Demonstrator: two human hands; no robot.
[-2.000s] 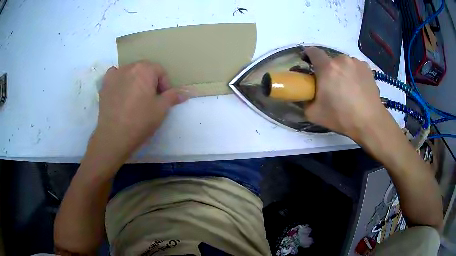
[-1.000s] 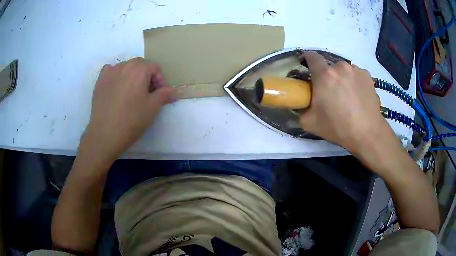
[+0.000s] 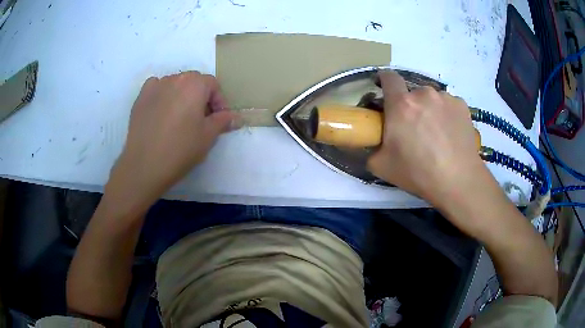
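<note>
A khaki fabric panel (image 3: pixel 288 67) lies flat on the white table, with a narrow folded edge (image 3: pixel 256 116) along its near side. My left hand (image 3: pixel 183 118) pinches the left end of this folded edge between thumb and fingers. My right hand (image 3: pixel 426 131) is closed around the yellow-orange wooden handle of the steam iron (image 3: pixel 340 160). The iron's pointed tip faces left and rests on the folded edge; its body covers the panel's near right part. The fabric under the iron is hidden.
A narrow khaki stack (image 3: pixel 19 90) lies at the table's left edge. A dark pad (image 3: pixel 518 67) with reddish marks lies at the right. Blue hoses with coiled guards (image 3: pixel 503 125) run from the iron's back to the right. The table's near edge (image 3: pixel 288 200) crosses below my hands.
The panel has shifted right in the picture relative to my left hand. The iron has moved left along the folded edge and covers more of it. The khaki stack at left shows more.
</note>
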